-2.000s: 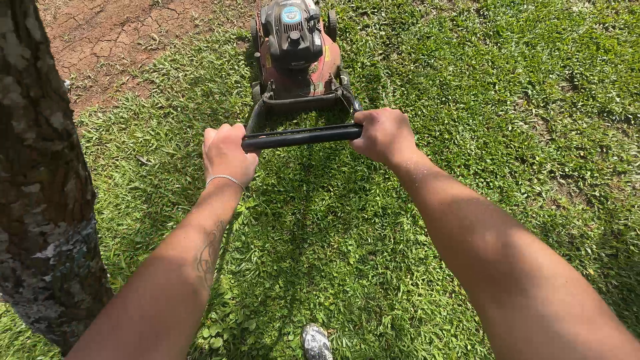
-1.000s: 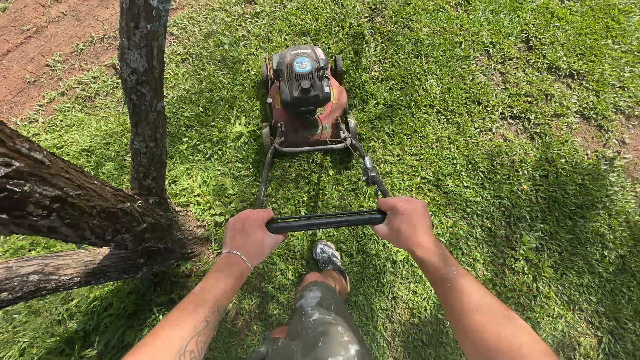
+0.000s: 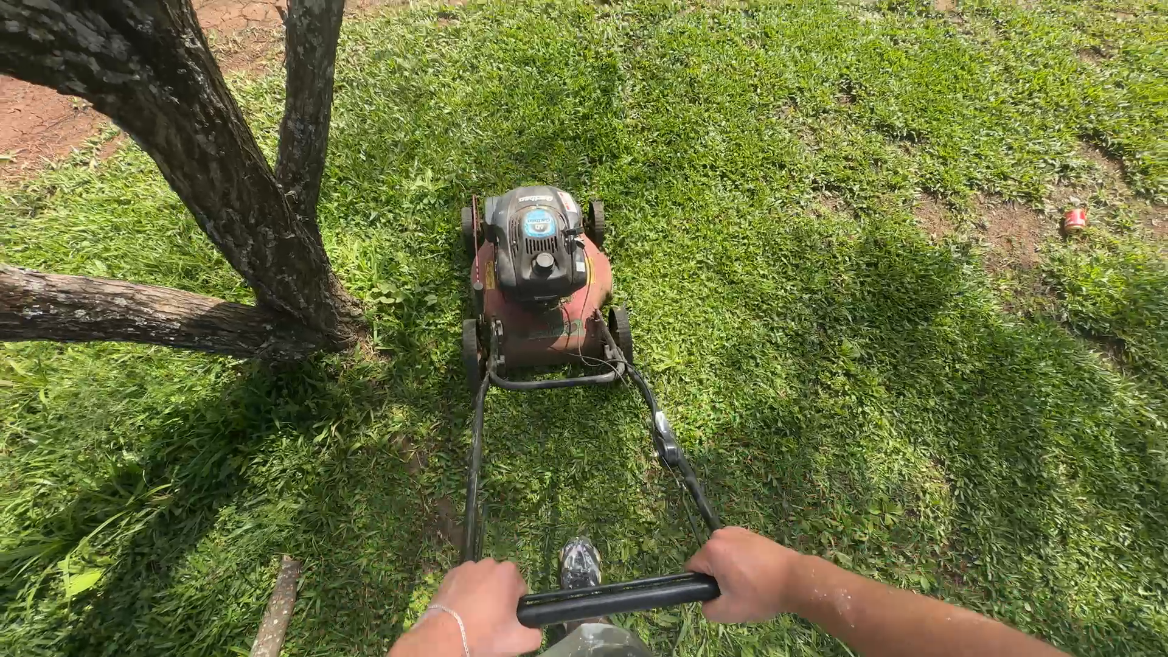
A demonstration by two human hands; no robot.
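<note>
A red lawn mower [image 3: 543, 283] with a black engine stands on the grass ahead of me, its black tubular handle running back toward me. My left hand [image 3: 484, 607] is closed around the left end of the padded handlebar [image 3: 620, 599], and a thin bracelet circles that wrist. Around the bar's right end my right hand [image 3: 748, 575] is wrapped. Between the hands, below the bar, one shoe [image 3: 580, 564] and part of a knee show. A control lever housing [image 3: 666, 440] sits on the right handle tube.
A tree trunk [image 3: 301, 283] with several limbs rises just left of the mower. A cut branch [image 3: 276, 610] lies in the grass at lower left. Bare red soil [image 3: 41, 123] shows at upper left. A small red can [image 3: 1076, 219] lies at far right.
Both hands have stayed on the handlebar. The view has shifted, and hands and bar now sit lower in it. The tree's base, lower left of the mower a second ago, is now beside it.
</note>
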